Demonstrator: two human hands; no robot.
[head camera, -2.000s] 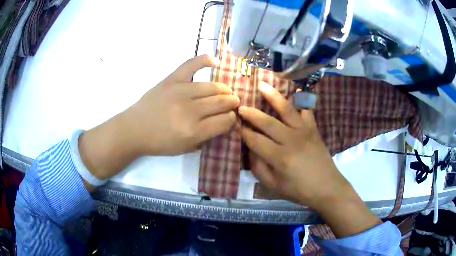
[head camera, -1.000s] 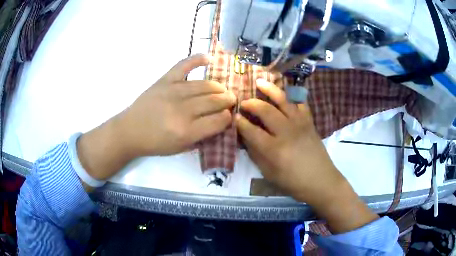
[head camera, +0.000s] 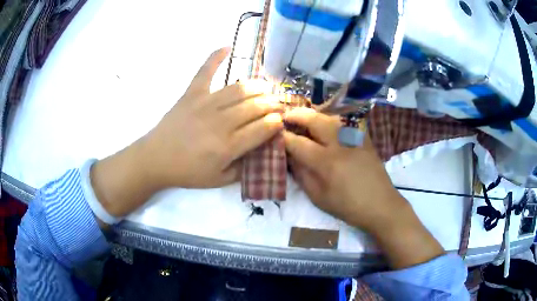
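A narrow plaid band (head camera: 264, 170) lies below the presser foot, its frayed end on the table. The wider plaid body panel (head camera: 406, 130) lies to the right, under the machine head. My left hand (head camera: 206, 132) lies flat over the band, fingertips close to the foot, thumb spread away. My right hand (head camera: 335, 170) has its fingers bent on the cloth at the seam, right beside my left fingertips. The presser foot (head camera: 296, 84) is in bright light and partly hidden; the needle cannot be made out. My hands hide most of the seam.
The white sewing machine head (head camera: 330, 35) fills the upper right. A ruler tape (head camera: 235, 251) follows the curved table front. A brown plate (head camera: 314, 237) is on the table near it. Cut plaid pieces (head camera: 36, 35) lie at upper left, black loops (head camera: 490, 210) at far right.
The band's lower end has moved up toward the foot, and less panel shows at right. My left fingers now lie across the cloth by the foot; my right fingers are more bent. The brown plate is uncovered.
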